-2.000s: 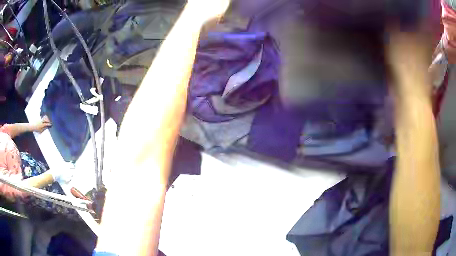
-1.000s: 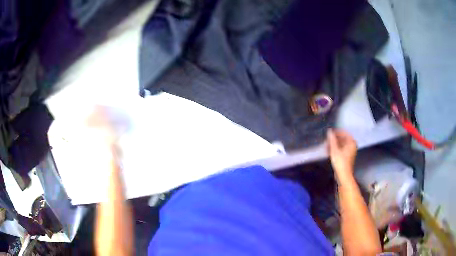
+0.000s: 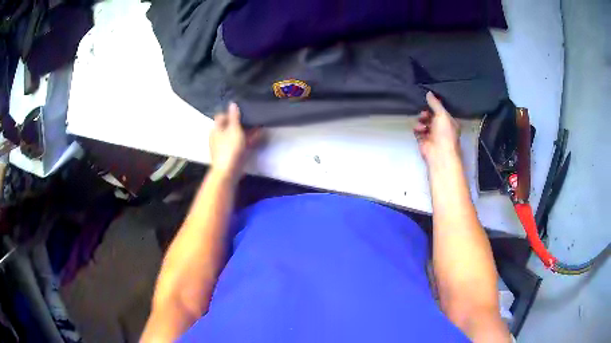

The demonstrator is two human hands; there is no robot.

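A dark grey and purple garment [image 3: 362,87] lies across the white table [image 3: 348,151]. A round yellow, red and purple embroidered badge [image 3: 292,89] faces up on its grey cloth. My left hand [image 3: 229,139] holds the garment's near edge left of the badge, its fingertips on the cloth. My right hand [image 3: 438,130] is at the same edge further right, thumb and finger on the cloth. Both hands are bare. The far side of the garment is cut off by the picture's top.
The iron [image 3: 522,151] with a brown handle stands at the right table edge, its red-orange sleeve [image 3: 534,234] running down to a thin cord. Dark thin blades [image 3: 555,177] lie beside it. Cloth is heaped below the table at left [image 3: 114,268]. A pale wall is at right.
The garment now lies sideways with its edge before me and the badge further left. My left hand, earlier apart over the white table, has moved right onto the cloth edge.
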